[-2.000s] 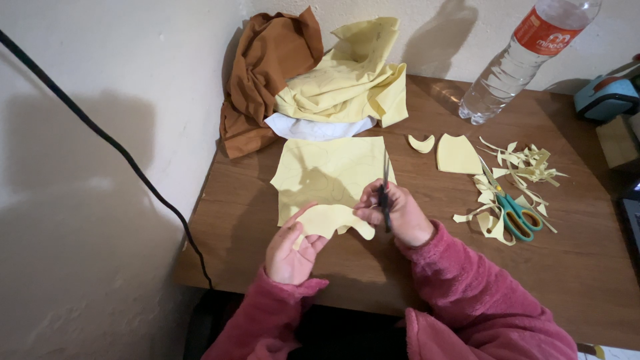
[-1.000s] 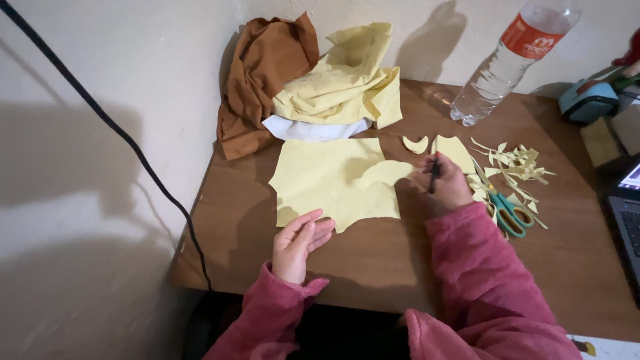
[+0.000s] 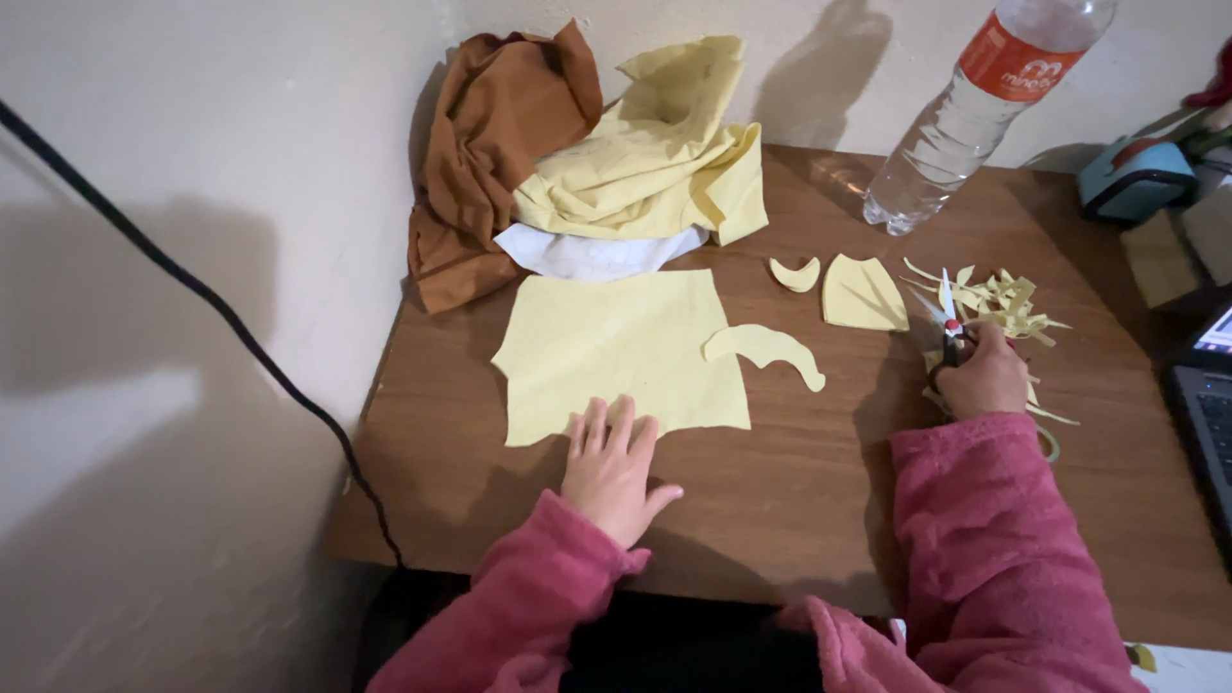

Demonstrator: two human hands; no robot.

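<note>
My left hand [image 3: 616, 472] lies with fingers spread on the lower edge of a large pale yellow fabric piece [image 3: 616, 351], holding nothing. A curved yellow fabric piece [image 3: 770, 348] overlaps that piece's right side. My right hand [image 3: 987, 375] grips small scissors [image 3: 951, 329] with dark handles, their blades apart and pointing toward the wall. Beneath and around this hand are yellow fabric scraps [image 3: 1011, 300] and the larger green-handled scissors [image 3: 1049, 443], mostly hidden. A crescent piece [image 3: 796, 275] and a tapered yellow piece [image 3: 863, 294] lie left of the small scissors.
Crumpled brown fabric [image 3: 491, 125], yellow fabric [image 3: 645, 164] and a white piece [image 3: 597, 252] lie against the wall. A plastic bottle [image 3: 948, 135] stands at the back. A laptop [image 3: 1208, 404] and a teal object [image 3: 1136, 178] are at right. A black cable [image 3: 212, 298] hangs at left.
The curved piece has gone from my hands onto the large fabric's right edge. My right hand has moved right with the small scissors, over the scraps. My left hand has come down on the fabric.
</note>
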